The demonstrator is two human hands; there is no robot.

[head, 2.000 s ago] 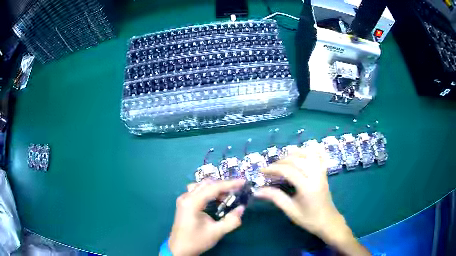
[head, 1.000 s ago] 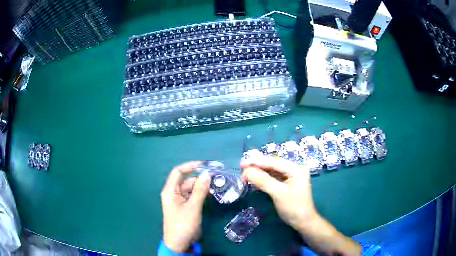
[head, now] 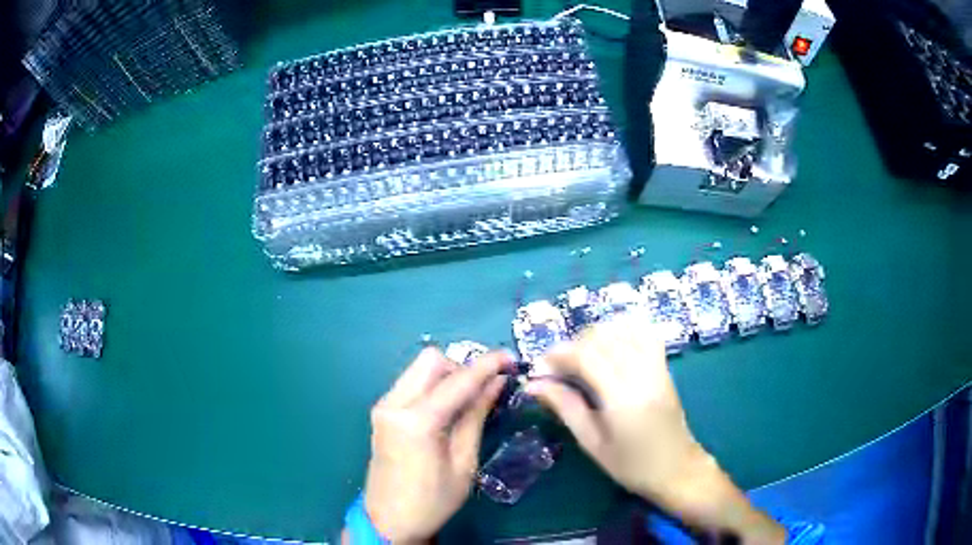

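My left hand [head: 432,431] and my right hand [head: 629,399] meet at the front centre, fingertips almost touching. Between them they hold a small dark part [head: 518,385], mostly hidden by the fingers. A silver housing sub-assembly [head: 466,351] shows just behind my left fingertips; I cannot tell whether it is held. A dark purplish housing block [head: 517,465] lies tilted on the mat below my fingers. A row of silver housing sub-assemblies [head: 703,301] with thin wire leads runs from beside my right hand to the right.
Stacked clear blister trays [head: 442,133] lie at the back centre on the green mat [head: 192,394]. A white feeder box [head: 714,138] stands back right. Black trays [head: 906,96] are at far right, a ribbed stack [head: 133,53] at far left, small boards [head: 82,328] at left.
Two housings at the row's left end have left their places. A dark block now lies below my hands. My fingers have closed together over the part, which was more exposed a second ago.
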